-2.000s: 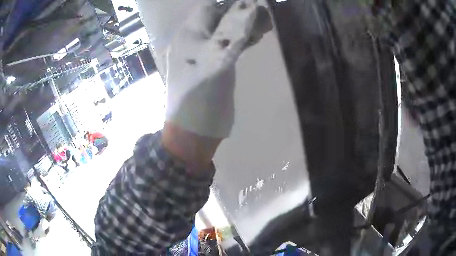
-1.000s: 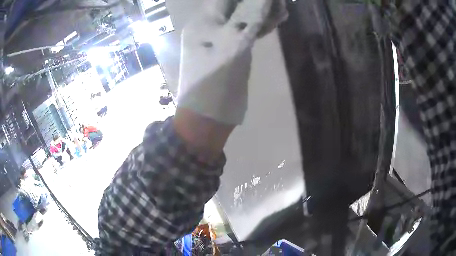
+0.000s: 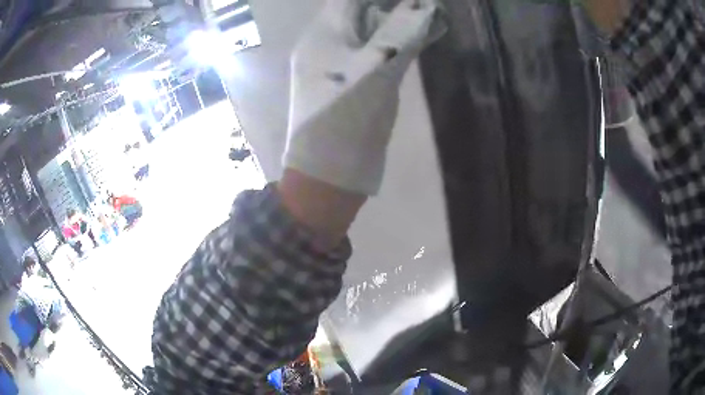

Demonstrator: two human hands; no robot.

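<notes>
My left hand (image 3: 352, 85), in a white cotton glove with dark spots, is raised at the top centre. Its fingers are bent at the edge of a dark grey housing or beam (image 3: 518, 177); the top of the hand is cut off, and whether it grips anything is unclear. A large pale grey sheet-metal panel (image 3: 402, 224) lies behind my hand and beside the dark band. My right forearm in a checked sleeve runs up the right side; only a bit of wrist shows at the top edge, and the right hand is out of the picture.
Silver and dark metal pieces (image 3: 618, 347) and a thin dark rod are at the lower right. A blue container (image 3: 429, 383) shows at the bottom. Several people (image 3: 100, 220) are far off at the left, beside an overexposed floor. A blue object (image 3: 25, 325) is at the lower left.
My left hand has shifted slightly right in the picture, while the dark band and panel edge have shifted slightly left. More of my right wrist shows at the top.
</notes>
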